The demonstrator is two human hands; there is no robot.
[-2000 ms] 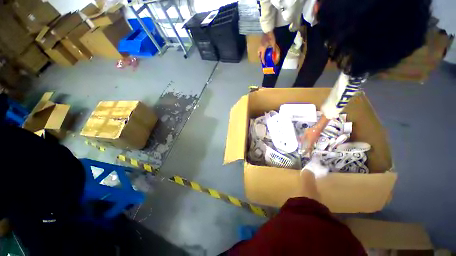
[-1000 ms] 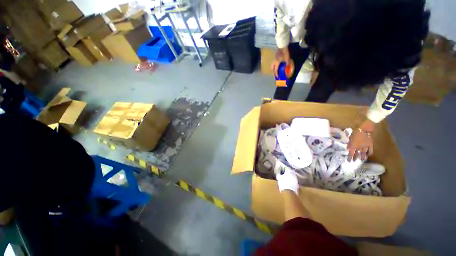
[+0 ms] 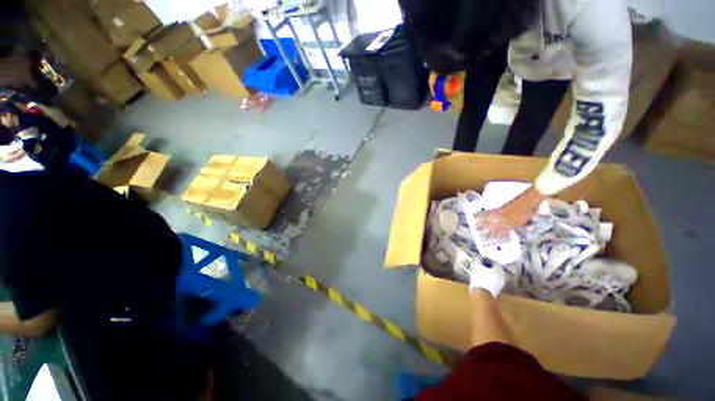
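Observation:
An open brown carton stands on the floor, piled with white plastic parts. My right hand, in a white glove below a dark red sleeve, reaches over the carton's near wall. Its fingers are at the lower end of a long white housing on top of the pile; whether they grip it is too blurred to tell. Another person's bare hand lies over the upper part of this housing. My left hand is not in view.
A person in a light sweatshirt bends over the carton, an orange-blue tape dispenser beside them. A taped carton, blue stool and dark-clothed person are left. Yellow-black tape crosses the floor.
The view has shifted, moving the carton right and down. The other person's hand has moved left from the pile's right side onto the long housing. My right hand has moved to its lower end.

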